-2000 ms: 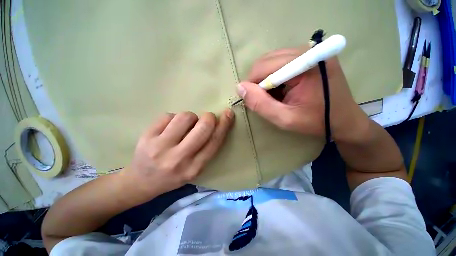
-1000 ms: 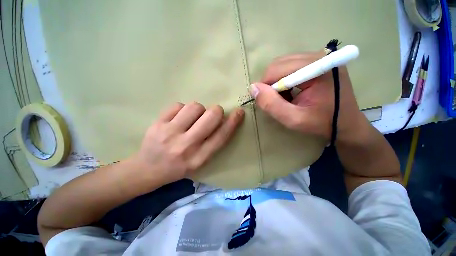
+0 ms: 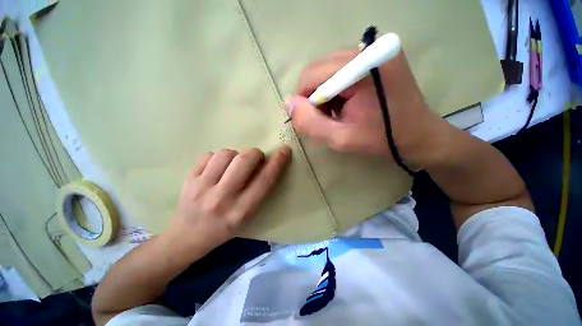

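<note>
A large khaki bag panel lies flat with its stitched seam running down the middle. My right hand grips the white-handled awl, whose black cord hangs over the back of the hand. The awl's thin dark point is beside the seam, just above a small patch of tiny marks; whether it touches the panel cannot be told. My left hand rests flat on the panel, its index fingertip just below the marks, holding nothing visible.
A masking-tape roll and stacked seamed panels are at left. A small dark hammer and pink-handled snips lie at right. A steel strip shows at the near edge, a blue rim upper right.
The awl point has lifted from the marks to slightly above them, with my right hand. My left hand stays on the panel. The camera view has shifted and turned.
</note>
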